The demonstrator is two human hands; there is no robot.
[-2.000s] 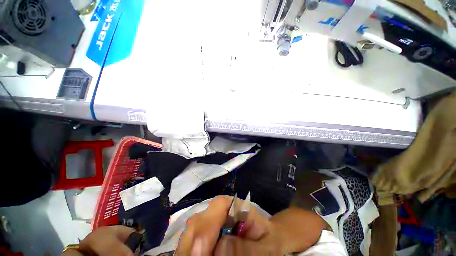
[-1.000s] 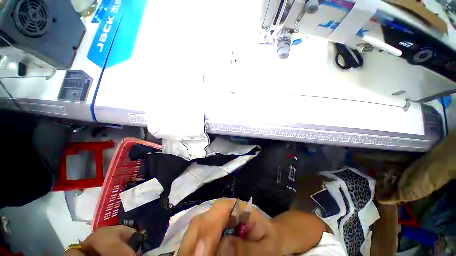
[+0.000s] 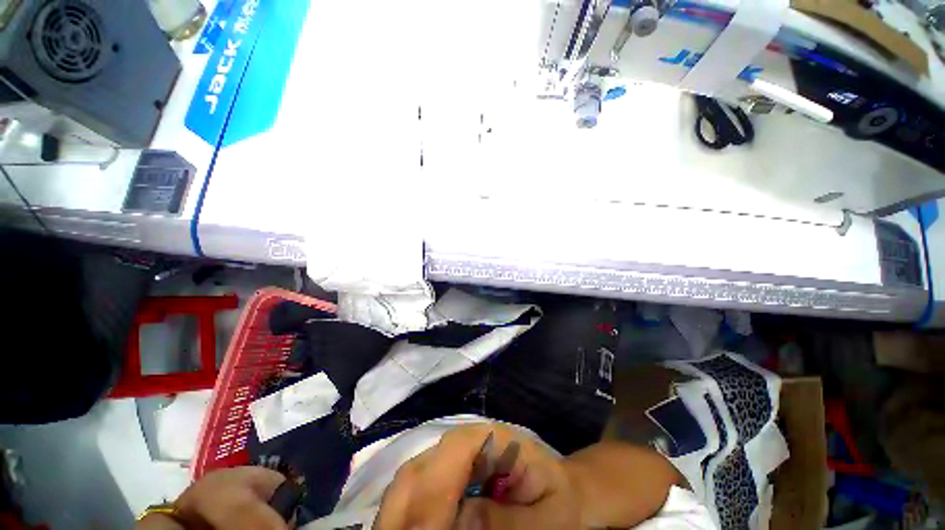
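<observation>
My right hand (image 3: 466,481) is at the bottom centre, closed around small pink and blue thread snips (image 3: 495,478), blades pointing up. My left hand (image 3: 228,499) is at the bottom left, partly cut off by the edge, with dark fabric between its fingers. Black fabric (image 3: 539,383) lies over the lap and the basket. A white panel with dark stitched edges (image 3: 414,375) lies on it, and white fabric (image 3: 378,305) hangs over the table edge. A small white piece (image 3: 294,406) lies on the black cloth. What the fingertips work on is mostly hidden.
A red basket (image 3: 236,362) stands left of the lap. A cardboard box (image 3: 803,445) with patterned pieces (image 3: 738,388) is at the right. Black scissors (image 3: 722,122) lie behind the needle area (image 3: 588,98) on the white machine table (image 3: 622,243). Another person's dark clothing shows at the left.
The tan cloth or sleeve at the right edge has moved away, uncovering more of the table's right end and the box. The view has shifted slightly. My hands have barely moved.
</observation>
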